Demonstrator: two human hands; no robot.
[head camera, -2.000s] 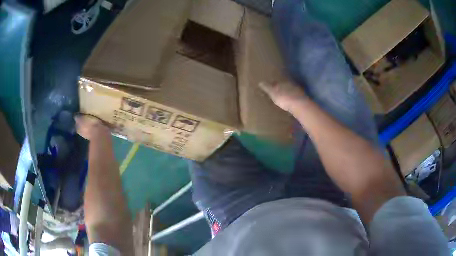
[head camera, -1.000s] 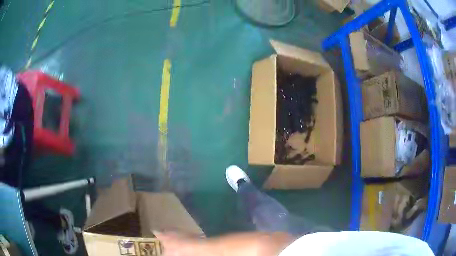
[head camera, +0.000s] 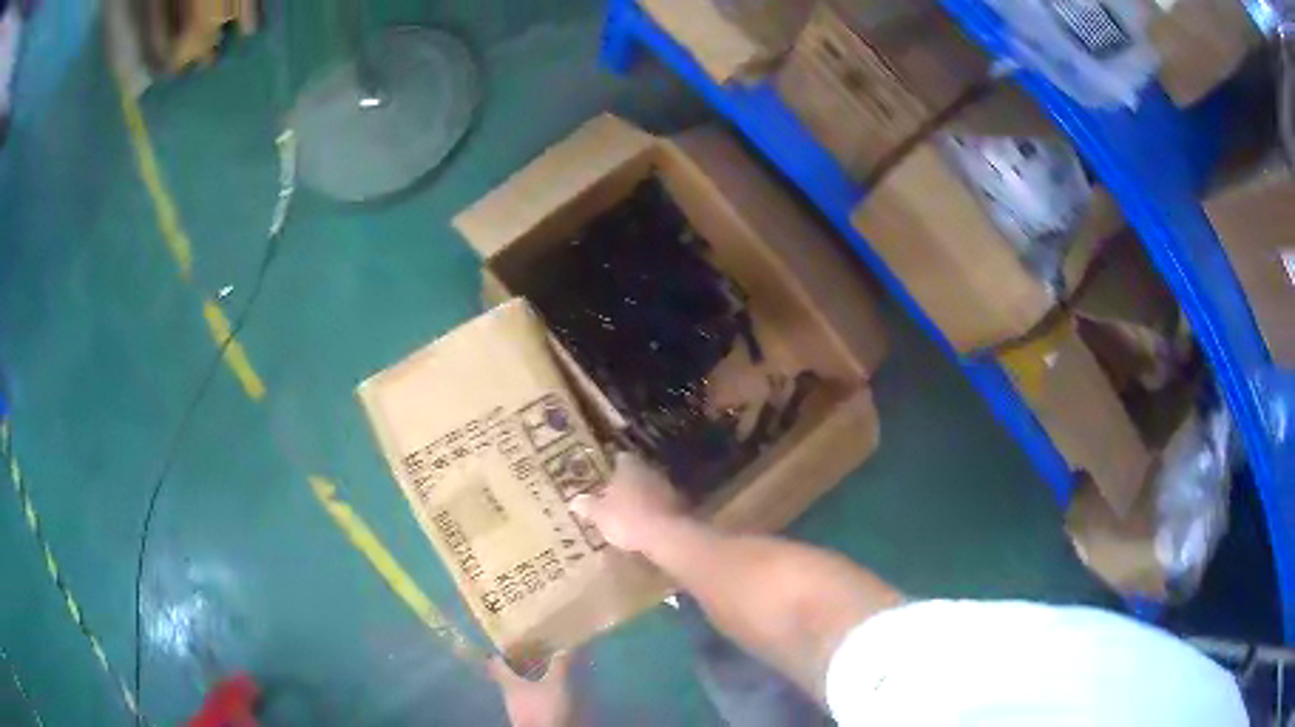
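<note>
A brown printed carton (head camera: 462, 469) is tilted with its printed side facing me and overlaps the near left side of a larger open carton (head camera: 838, 320). My right hand (head camera: 632, 509) grips the printed carton's right edge. My left hand (head camera: 534, 690) is at its lower corner, partly cut off by the bottom edge of the picture, and supports it there. The larger carton stands on the floor with its flaps out and holds many small dark parts (head camera: 639, 305). The printed carton's opening is hidden from view.
A blue rack (head camera: 980, 391) with cartons and plastic-wrapped items runs along the right. A round grey base with a pole (head camera: 386, 114) stands at the upper left. A cable and yellow tape (head camera: 372, 551) cross the green floor. A red item (head camera: 227, 702) shows at the bottom left.
The printed carton has moved from low in front of me to the large open carton and has been tilted. My left hand has come into view. The view has turned, and the red stool is mostly out of frame.
</note>
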